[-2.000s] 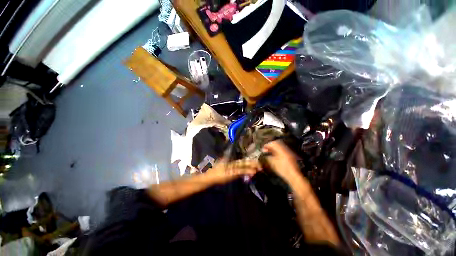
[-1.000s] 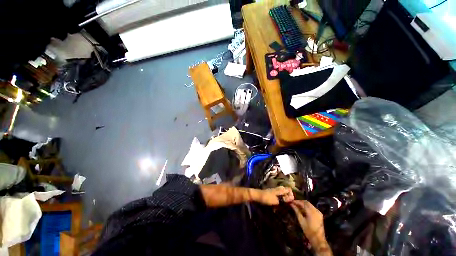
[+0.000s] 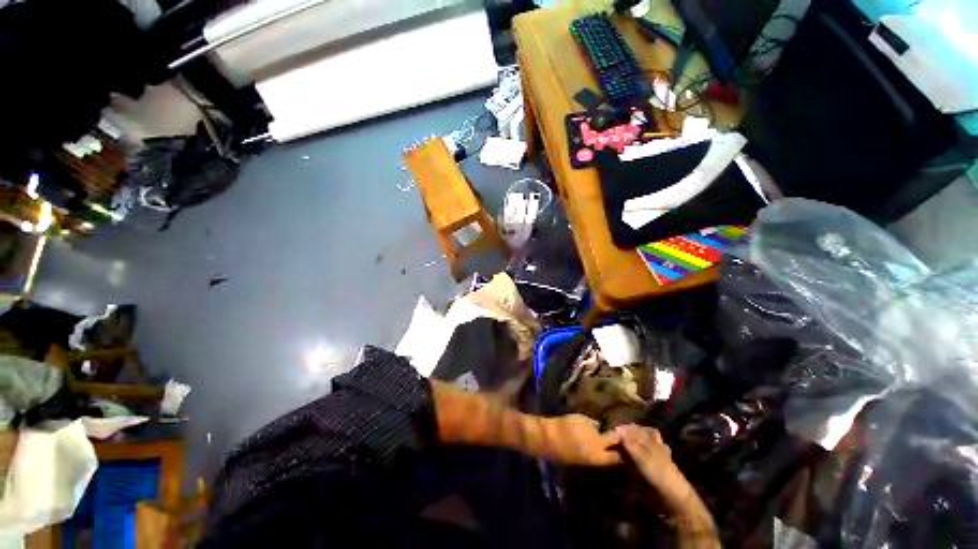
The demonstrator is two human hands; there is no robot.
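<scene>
My left hand [image 3: 588, 440] and my right hand [image 3: 647, 448] meet at the fingertips over dark cloth [image 3: 601, 499] in front of me. The fingers are bent together; whether they pinch the cloth or a small thing is too blurred to tell. Just beyond them, olive-brown patterned cloth [image 3: 609, 388] and a white piece [image 3: 617, 344] lie in a black plastic bag [image 3: 686, 359]. A blue rim [image 3: 553, 345] curves at the bag's left side.
A wooden table [image 3: 622, 281] with keyboard, black cloth and rainbow-striped packet stands ahead. A small stool [image 3: 445, 193], pale cloth [image 3: 501, 303] and a blue-seated chair [image 3: 120, 495] are at left. Clear plastic [image 3: 847, 290] bulges at right.
The view swung from the first frame, bringing the keyboard and blue-seated chair into sight. My hands moved from the cloth bundle to nearer me and now stay fingertip to fingertip.
</scene>
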